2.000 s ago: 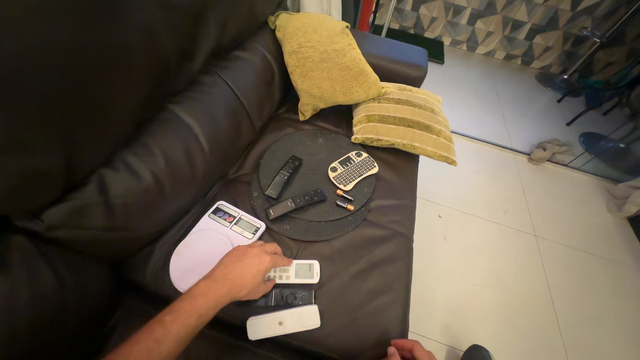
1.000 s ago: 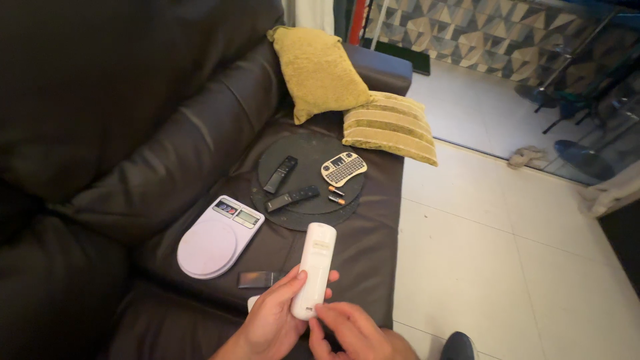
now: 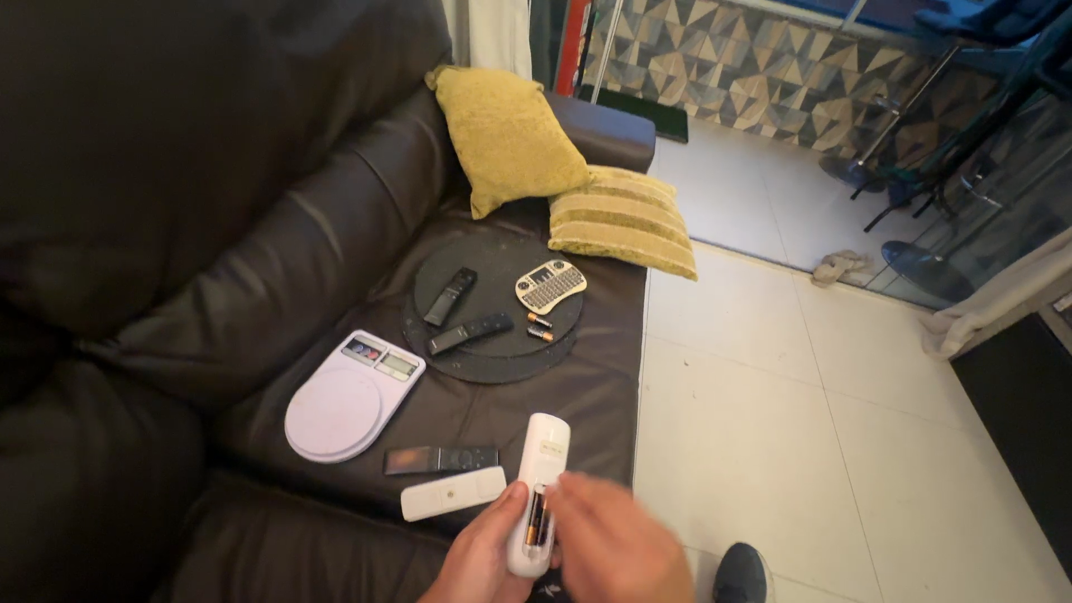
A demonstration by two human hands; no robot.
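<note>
A white remote control [image 3: 546, 452] is held back side up in my left hand [image 3: 490, 548], its battery compartment uncovered and batteries [image 3: 538, 519] visible inside. My right hand [image 3: 620, 540], blurred, has its fingertips at the compartment's upper right edge; whether they hold the cover cannot be told. Left of the hands, a white remote-like object [image 3: 454, 494] lies just below a black remote [image 3: 441, 460]. Farther left rests a white kitchen scale [image 3: 356, 398]. Two black remotes [image 3: 450, 296] [image 3: 471, 332], a mini keyboard [image 3: 551, 286] and two loose batteries [image 3: 540, 327] lie on round dark discs [image 3: 494, 366].
The things rest on a dark leather sofa [image 3: 327, 234]. A plain yellow cushion [image 3: 511, 134] and a striped cushion [image 3: 624, 219] lie by the armrest [image 3: 607, 134]. On the tiled floor [image 3: 754, 402] at the right a dark shoe [image 3: 741, 574] shows.
Two seconds ago my left hand was on a white remote on the sofa. A second ago both hands held one back side up with its compartment covered; now the batteries show.
</note>
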